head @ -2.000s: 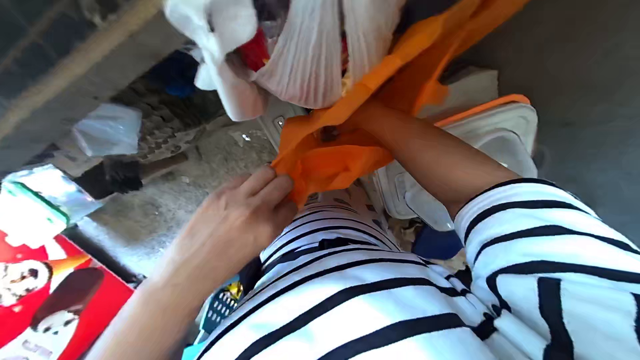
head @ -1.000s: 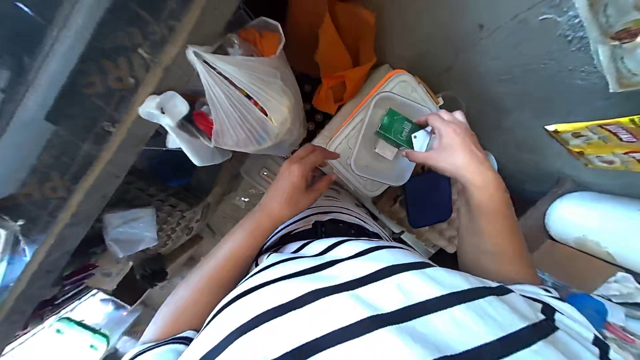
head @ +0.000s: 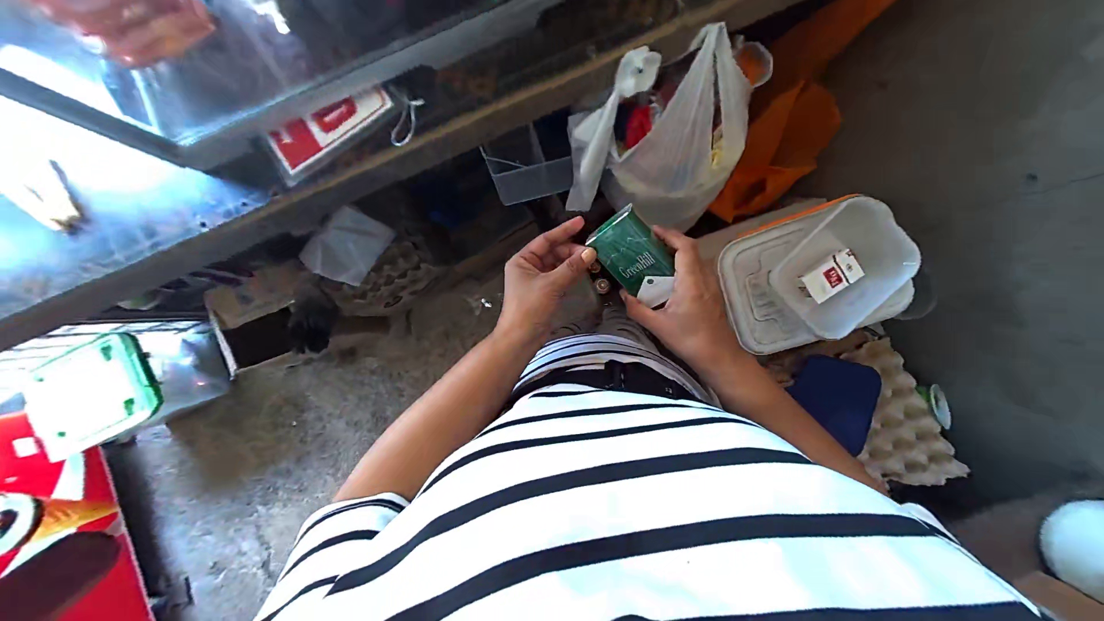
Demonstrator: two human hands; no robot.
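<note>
A green cigarette pack (head: 632, 252) is held in front of me, its lower right part gripped between the thumb and fingers of my right hand (head: 690, 306). My left hand (head: 545, 274) is at the pack's left edge, thumb and forefinger nearly together; whether they pinch the pack or its wrapping I cannot tell. To the right, a white and red cigarette pack (head: 832, 276) lies in a translucent plastic container (head: 888, 237), which rests on a larger lidded plastic box (head: 746, 259).
A white plastic bag (head: 681, 164) and orange fabric (head: 780, 164) lie beyond my hands. A shelf edge (head: 431, 138) crosses the upper left. Lower right are a dark blue object (head: 837, 401) and an egg tray (head: 906, 431). A green-rimmed container (head: 90, 392) is far left.
My right hand has lifted the green pack out of the translucent container and moved it left, near my left hand. Earlier, both hands were at the orange fabric. The view has shifted.
</note>
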